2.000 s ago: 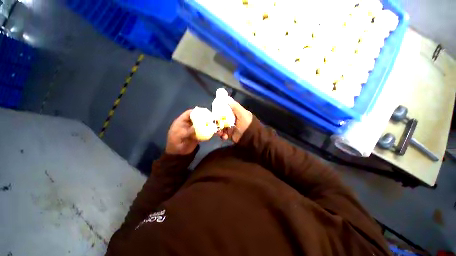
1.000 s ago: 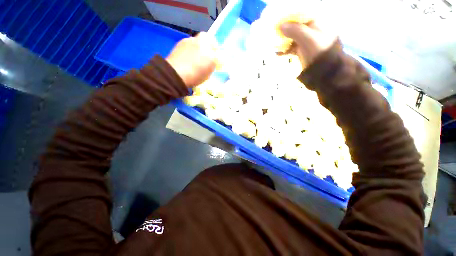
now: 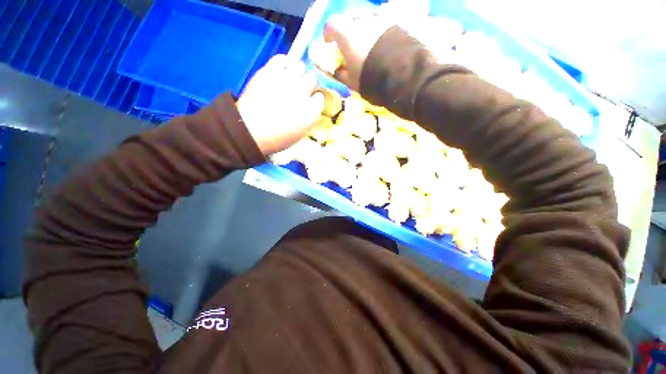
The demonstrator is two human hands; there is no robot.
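Note:
A blue parts tray [image 3: 438,245] holds close rows of moulded parts [image 3: 405,157], which look white and yellow in the glare. My left hand [image 3: 281,106] is over the tray's left end with its fingers curled at a moulded part [image 3: 330,102]; how firmly it grips is hard to tell. My right hand [image 3: 349,47] is further back over the same end, with its fingers on another pale moulded part [image 3: 325,55]. Glare washes out the far rows and parts of both hands.
An empty-looking blue tray [image 3: 197,47] lies left of the parts tray. Blue slatted crates [image 3: 55,44] stand at the upper left. The pale worktable [image 3: 634,175] shows at the right. A red and blue object [image 3: 652,356] is at the lower right edge.
Both hands were in front of my body with pale parts, then went over the tray. Since the last earlier frame, my right hand has moved left, closer to my left hand.

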